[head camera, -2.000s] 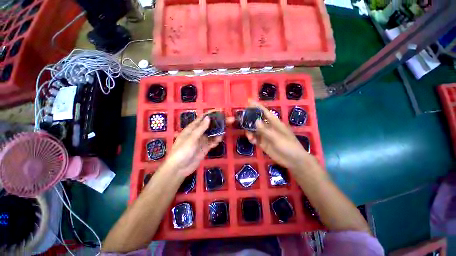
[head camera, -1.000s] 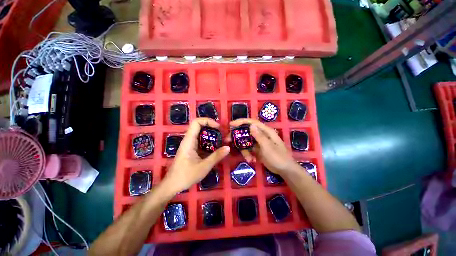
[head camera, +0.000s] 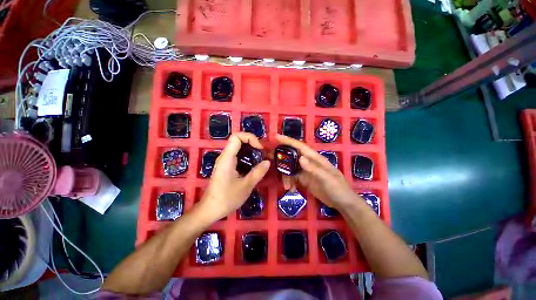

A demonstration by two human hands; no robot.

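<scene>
My left hand holds a smartwatch head with a mostly dark screen, thumb over its lower right edge. My right hand holds another smartwatch head with a lit screen of red and white marks. Both watches are side by side above the middle of the red foam tray. Most pockets in view hold a dark watch. One watch shows a bright dotted app grid. Two back-row pockets are empty. My hands and forearms hide some pockets.
A wide-pocket red tray lies beyond, with white charging pucks along its near edge. At left are tangled white cables, a black multi-port box and a pink fan. A metal frame bar crosses at right.
The watches first showed dark, then lit time displays. Now the right one shows a different lit screen and the left one looks mostly dark. The camera view has shifted.
</scene>
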